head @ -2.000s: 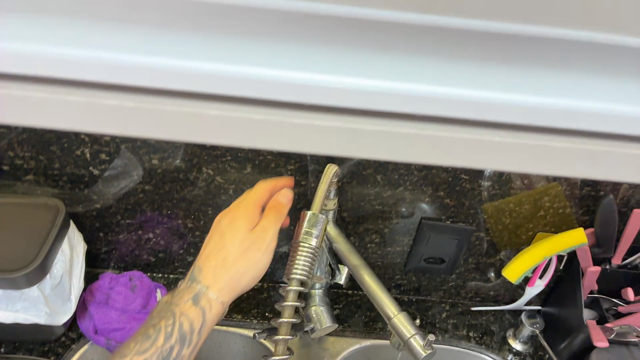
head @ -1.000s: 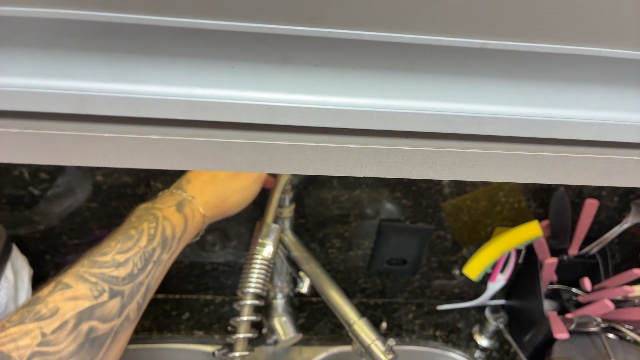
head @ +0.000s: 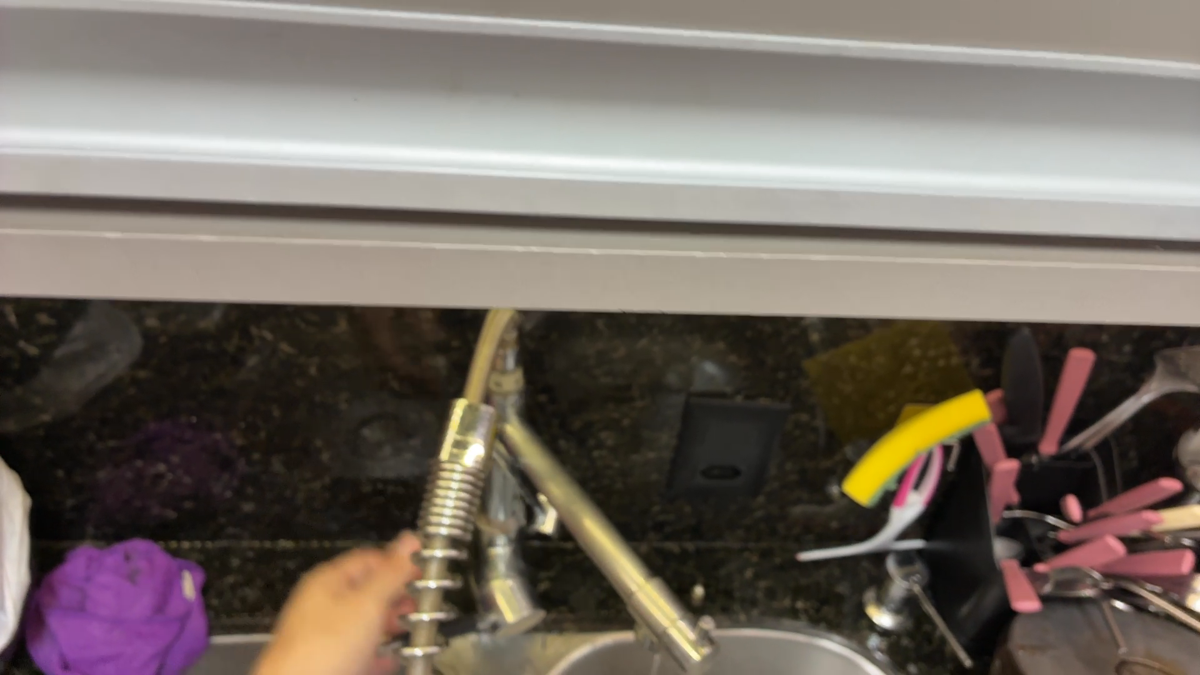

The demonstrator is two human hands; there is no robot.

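Note:
My left hand [head: 342, 605] is low in the head view, blurred, its fingertips beside the coiled spring of a metal kitchen faucet [head: 448, 511]. Whether the fingers touch or grip the spring cannot be made out. The faucet's straight spout arm [head: 600, 534] slants down to the right over the sink basin [head: 797, 647]. To the left of my hand lies a bunched purple cloth [head: 122, 609]. My right hand is not in view.
A pale cabinet edge [head: 600, 272] spans the view above the dark granite backsplash [head: 309, 450] and its black outlet plate [head: 727, 448]. On the right, a yellow sponge [head: 914, 445] rests near a black holder [head: 970, 562] of pink-handled utensils [head: 1069, 398]. A white bag [head: 11, 553] shows at left.
My left hand has come down from beside the top of the faucet, where the cabinet edge partly hid it a second ago, to beside the lower spring.

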